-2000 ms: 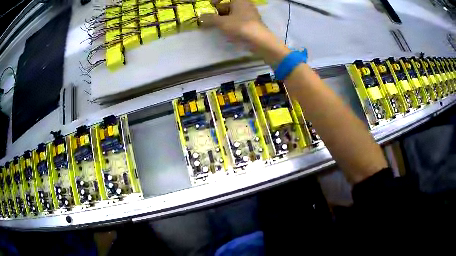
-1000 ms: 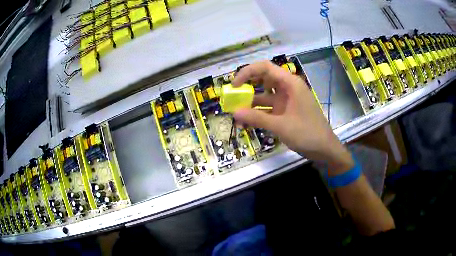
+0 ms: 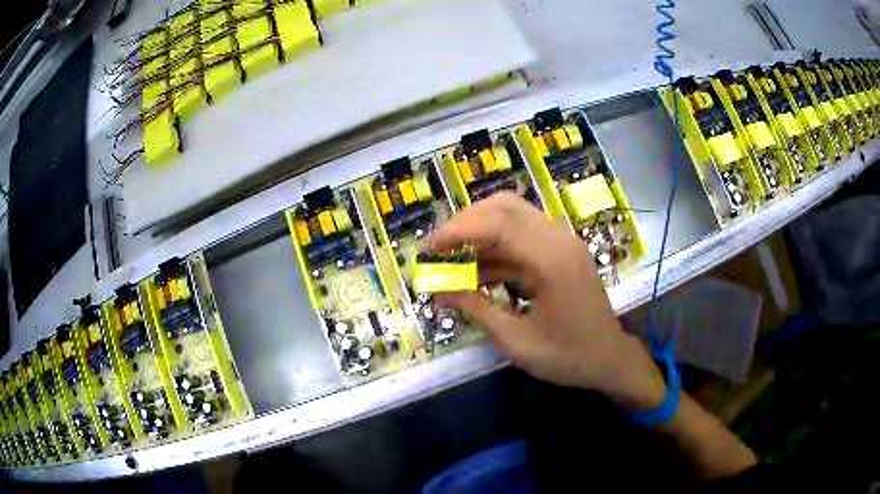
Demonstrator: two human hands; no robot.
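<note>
My right hand [image 3: 540, 289] comes in from the lower right with a blue strap on its wrist. It pinches a yellow taped transformer [image 3: 446, 276] between thumb and fingers, above the second circuit board [image 3: 400, 207] in a group on the conveyor. I cannot tell if it touches the board. The hand partly hides the third board [image 3: 482, 164]. The rightmost board of the group bears a yellow transformer [image 3: 589, 196]; the leftmost board [image 3: 349, 289] bears none. My left hand is not in view.
Rows of yellow transformers [image 3: 222, 48] with dark leads sit on a white slab [image 3: 386, 87]. More boards stand left [image 3: 183, 338] and right [image 3: 738, 145] on the conveyor rail [image 3: 318, 405]. A blue cord [image 3: 668, 193] hangs to the wrist. A black mat [image 3: 48, 164] lies left.
My right hand first reached to the transformer rows, then came back over the boards with one transformer. Since then it has moved slightly lower, and the transformer has turned in the fingers.
</note>
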